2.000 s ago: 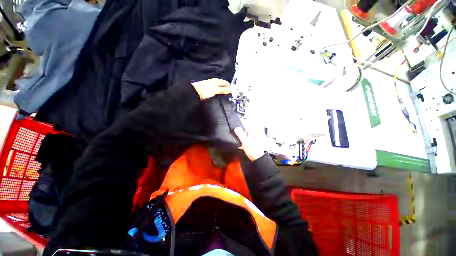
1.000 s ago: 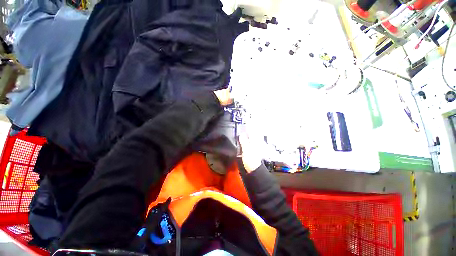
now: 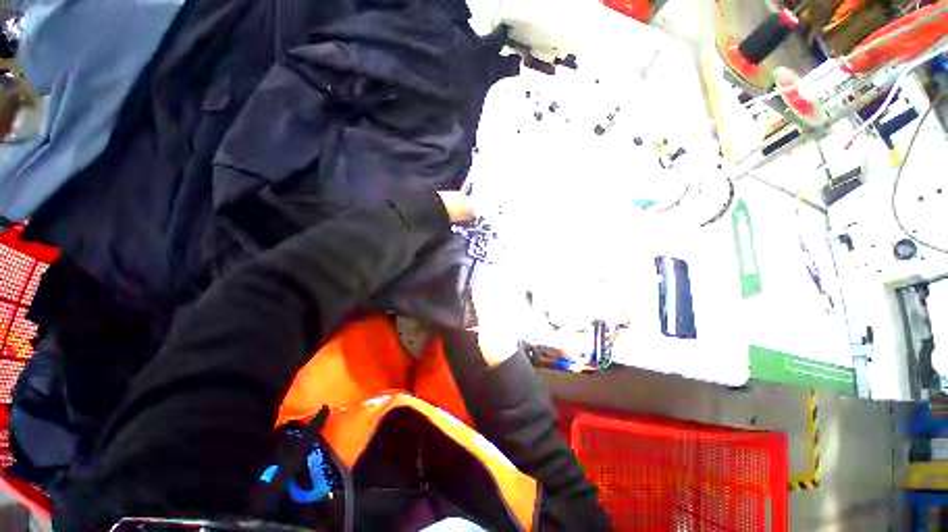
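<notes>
A large dark garment (image 3: 343, 125) lies heaped left of the white sewing machine (image 3: 582, 208). A smooth dark part of cloth (image 3: 442, 286) lies between my hands along the machine's left edge. My left hand (image 3: 455, 206) is at the upper end of this part, beside the small metal needle area (image 3: 477, 244); the sleeve hides most of it. My right hand (image 3: 497, 338) is at the lower end, by the cloth's right edge. Glare washes out its fingers, so its grip does not show.
A red basket (image 3: 681, 478) stands at lower right, another (image 3: 21, 281) at far left with dark cloth. A grey-blue garment (image 3: 88, 83) lies upper left. Coloured wires (image 3: 598, 348) show at the machine's near edge. Thread spools (image 3: 769, 40) stand upper right.
The view has shifted, so the machine and right basket sit further left. My hands have come to look paler and less distinct; the cloth between them lies close to the needle area.
</notes>
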